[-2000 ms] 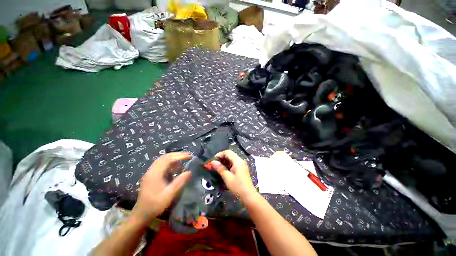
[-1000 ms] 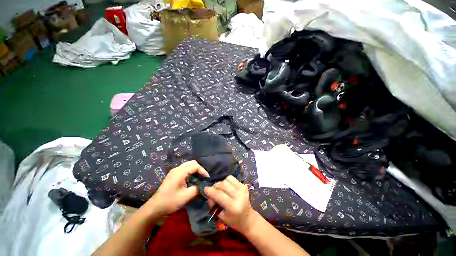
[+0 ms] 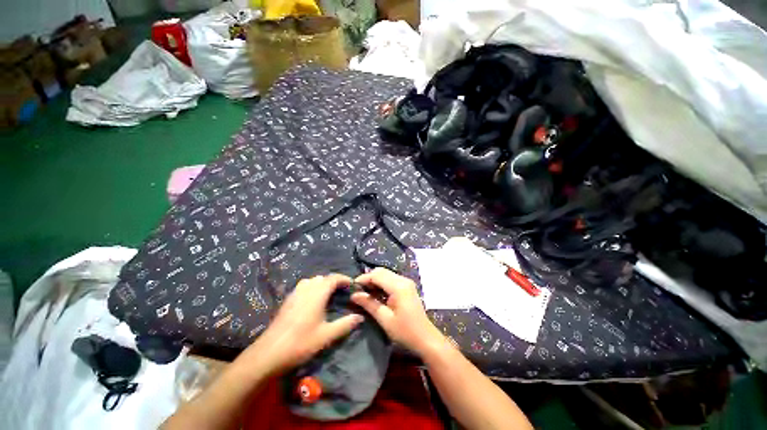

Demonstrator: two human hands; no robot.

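A dark grey plush bag [image 3: 349, 369] hangs from both hands over the table's front edge and the red-clothed lap. A round orange patch shows at its lower left. My left hand [image 3: 315, 315] and my right hand [image 3: 394, 312] pinch its upper edge, fingertips almost touching. The fingers hide part of that edge. A thin black strap [image 3: 376, 220] lies looped on the cloth beyond the hands. I cannot tell whether a tool is in the right hand.
The patterned dark cloth [image 3: 227, 227] covers the table. A heap of black-grey bags [image 3: 526, 143] lies at right in white sheeting [image 3: 673, 101]. Paper sheets [image 3: 450, 281] with a red stick [image 3: 522, 280] lie right of the hands. A dark bundle [image 3: 113, 357] rests on a white sack [image 3: 50, 311] at lower left.
The bag has been turned, and its orange patch now shows at lower left. The hands have moved together at its upper edge. The thin metal tip seen at the right hand no longer shows.
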